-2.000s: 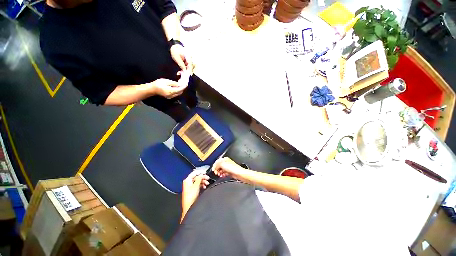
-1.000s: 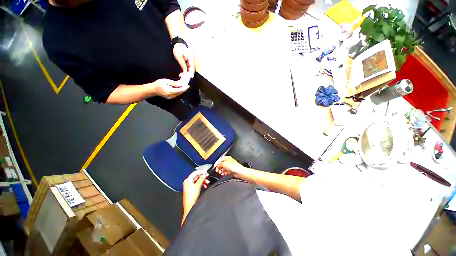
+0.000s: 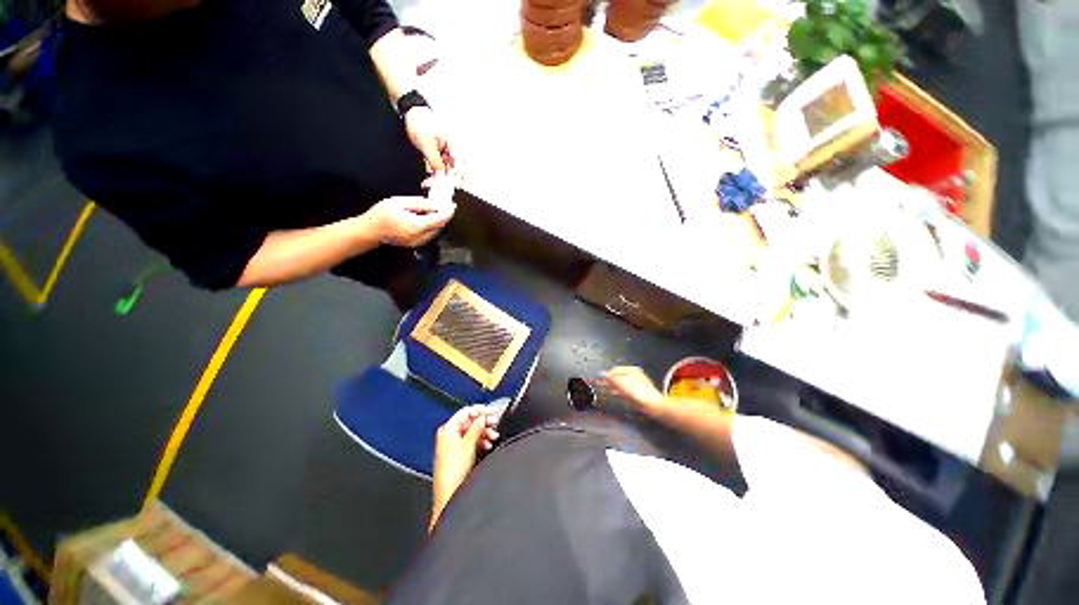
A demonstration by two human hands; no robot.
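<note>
My left hand [image 3: 465,435] is low in front of my dark apron, with its fingers closed on a small pale piece [image 3: 493,409]. My right hand [image 3: 633,384] is apart from it on the right, small and blurred; whether it holds anything cannot be told. A coworker in a black top [image 3: 225,130] stands at the upper left and holds a small whitish piece [image 3: 441,187] between both hands.
A blue chair [image 3: 396,414] with a wood-framed pad [image 3: 472,333] stands before me. The white desk [image 3: 592,154] bears brown rolls [image 3: 553,30], a framed picture and small items. A round container [image 3: 700,386] is near my right hand; cartons [image 3: 178,555] are lower left.
My right hand has moved right, away from my left hand. The view has shifted, uncovering the round container and the desk's near edge. My left hand still holds the pale piece.
</note>
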